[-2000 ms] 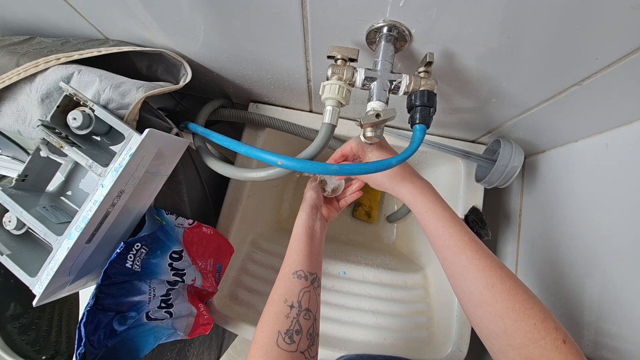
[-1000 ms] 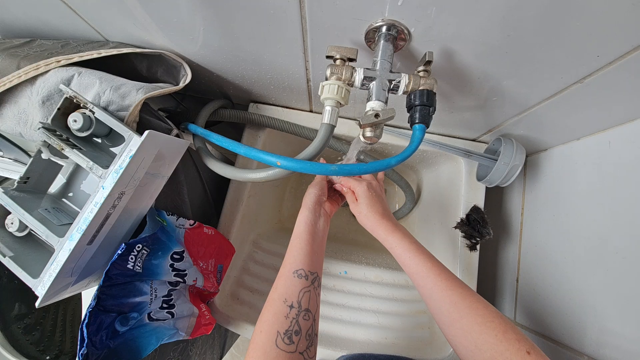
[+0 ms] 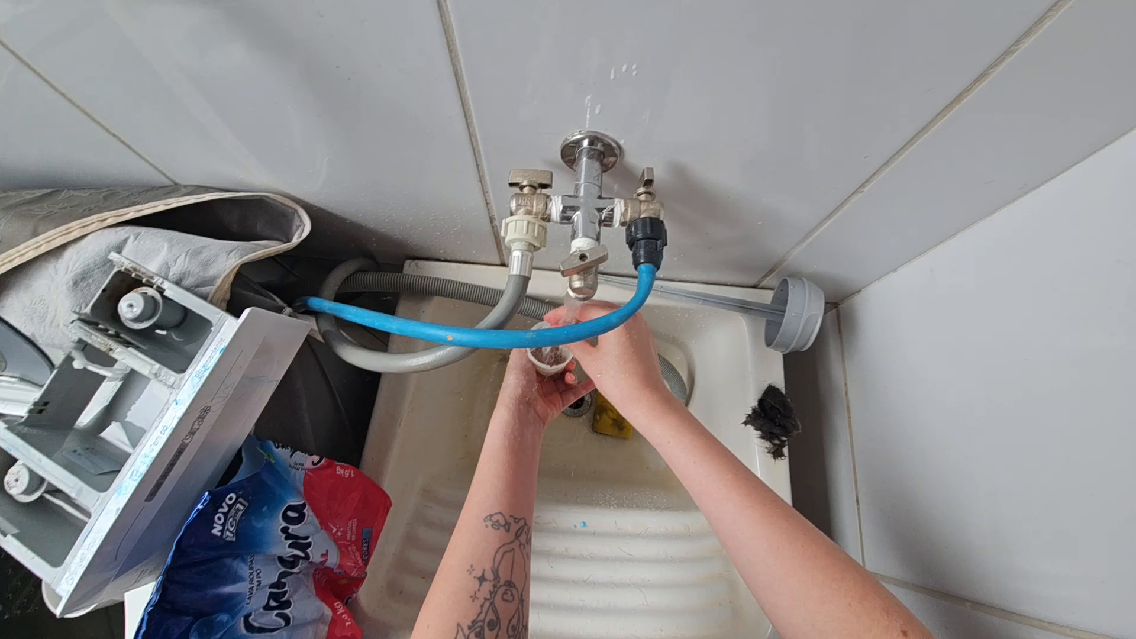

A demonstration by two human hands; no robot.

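Observation:
Water runs from the metal tap [image 3: 582, 273] at the middle of the wall valve fitting. Below it, my left hand [image 3: 540, 390] holds a small translucent plastic cup [image 3: 550, 357] with water in it. My right hand [image 3: 617, 351] is bent over the cup in the stream, its fingertips partly hidden by the blue hose [image 3: 479, 337]; whether it holds anything cannot be told. Both hands are above the basin of the laundry sink [image 3: 639, 550]. A yellow sponge [image 3: 612, 417] lies in the basin beside the drain [image 3: 579, 406].
Grey hoses [image 3: 408, 359] loop at the left and behind the hands. A washing machine detergent drawer [image 3: 186, 444] and a laundry powder bag [image 3: 275, 550] stand left. On the right rim lie dark fluffy lint [image 3: 774, 420] and a long grey plastic part with a round cap [image 3: 794, 315].
One second ago the hands were together lower under the tap, covering the sponge's place. Now they are apart, with the cup and sponge in sight. The lint came onto the rim between the first two frames.

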